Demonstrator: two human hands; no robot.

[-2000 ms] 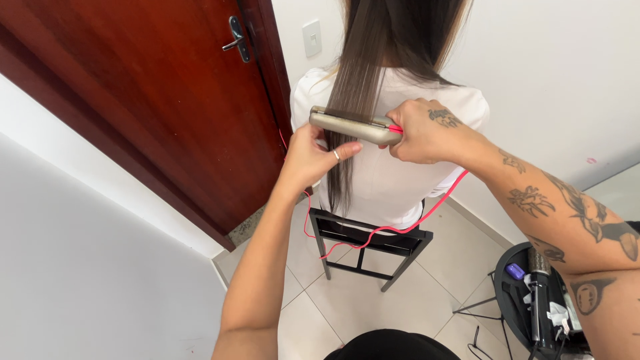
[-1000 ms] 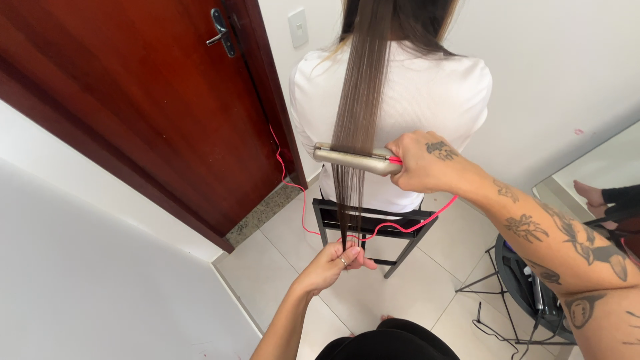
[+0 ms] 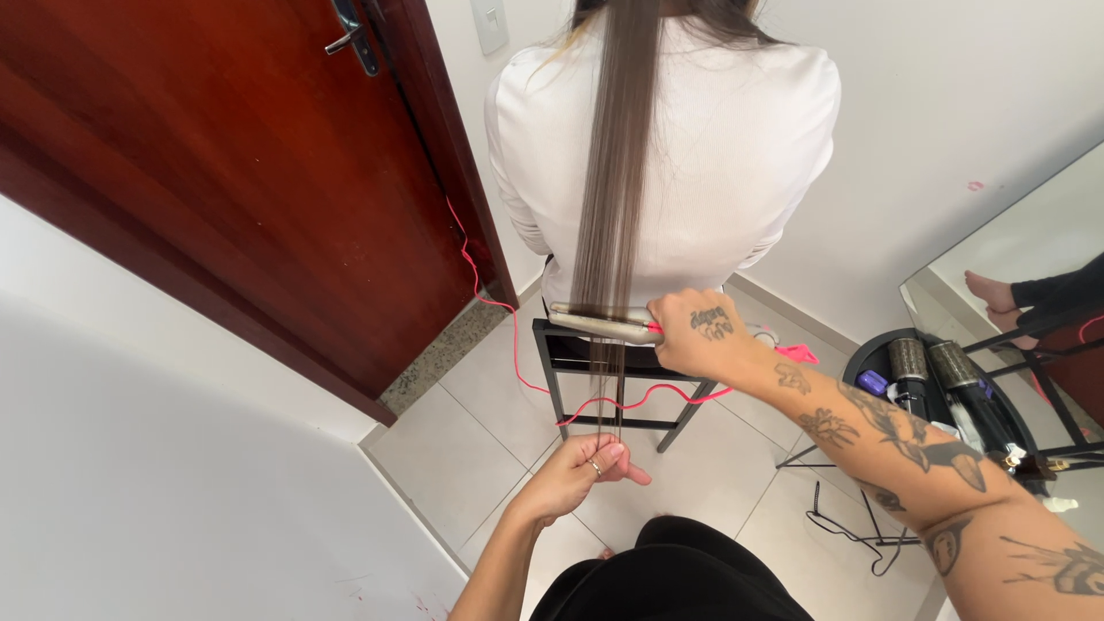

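A seated person in a white long-sleeved top (image 3: 707, 172) has their back to me, and a long straight section of brown hair (image 3: 619, 164) hangs down it. My right hand (image 3: 699, 332) grips a hair straightener (image 3: 599, 323) with a metallic finish, its plates closed across the lower part of the section. Below it, my left hand (image 3: 591, 470), with a ring on one finger, pinches the thin hair ends between thumb and fingers. A pink cord (image 3: 638, 401) runs below the straightener, in front of the black chair (image 3: 552, 371).
A round black table (image 3: 858, 362) at the right holds round brushes (image 3: 907, 362) and a purple item (image 3: 872, 382). Beside it leans a mirror (image 3: 992, 224). A reddish-brown wooden door (image 3: 259, 172) stands at the left. A black cable (image 3: 828, 522) lies on the tiled floor.
The straightener has slid down the hair from upper-back height to the chair's top rail. My left hand has moved down from beside it to the hair ends.
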